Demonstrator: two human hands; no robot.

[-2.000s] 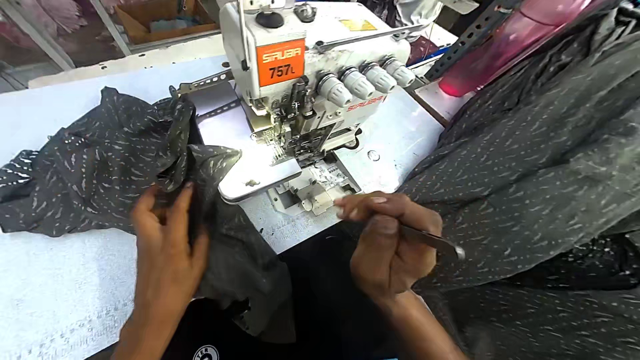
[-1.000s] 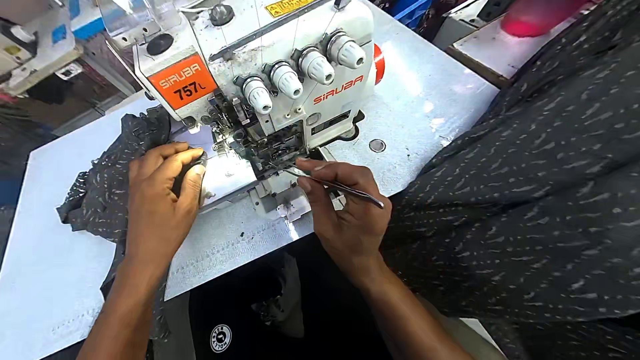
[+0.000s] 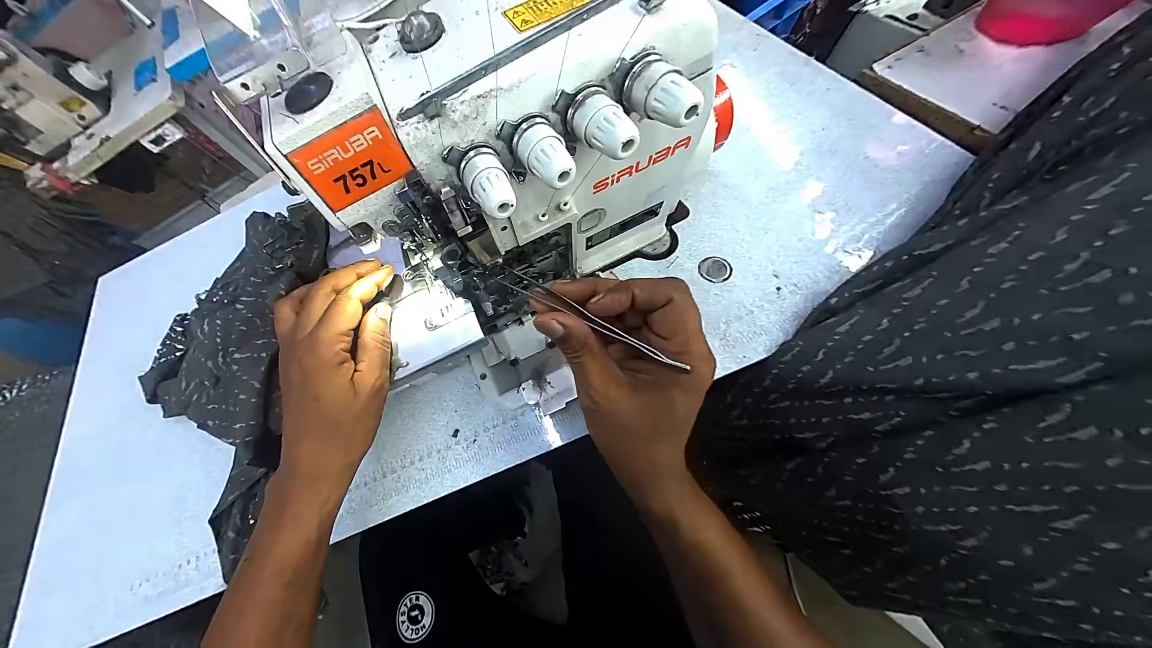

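A white Siruba overlock sewing machine (image 3: pixel 558 99) stands on the table, its lower front open beside the lit needle area. Metal tweezers (image 3: pixel 603 326) are in my right hand (image 3: pixel 634 360), their tips reaching into the looper area (image 3: pixel 508 283). My left hand (image 3: pixel 337 351) rests at the left edge of the machine's cloth plate (image 3: pixel 432 319), thumb and fingertips nearly together; whether cloth is pinched between them cannot be told. Beside and under it lies a bunched dark grey patterned fabric (image 3: pixel 234 333), which hangs over the table's front edge.
A large dark patterned cloth (image 3: pixel 954 387) drapes along the right side. The white table (image 3: pixel 774 207) has a round metal disc (image 3: pixel 715 269) set in its top. Another sewing machine (image 3: pixel 45 108) is at the far left, and a pink object (image 3: pixel 1044 18) at the upper right.
My left hand has moved from the fabric to the cloth plate. The tweezers, earlier pointing away from the machine, now reach into its looper area. The view has shifted closer to the machine.
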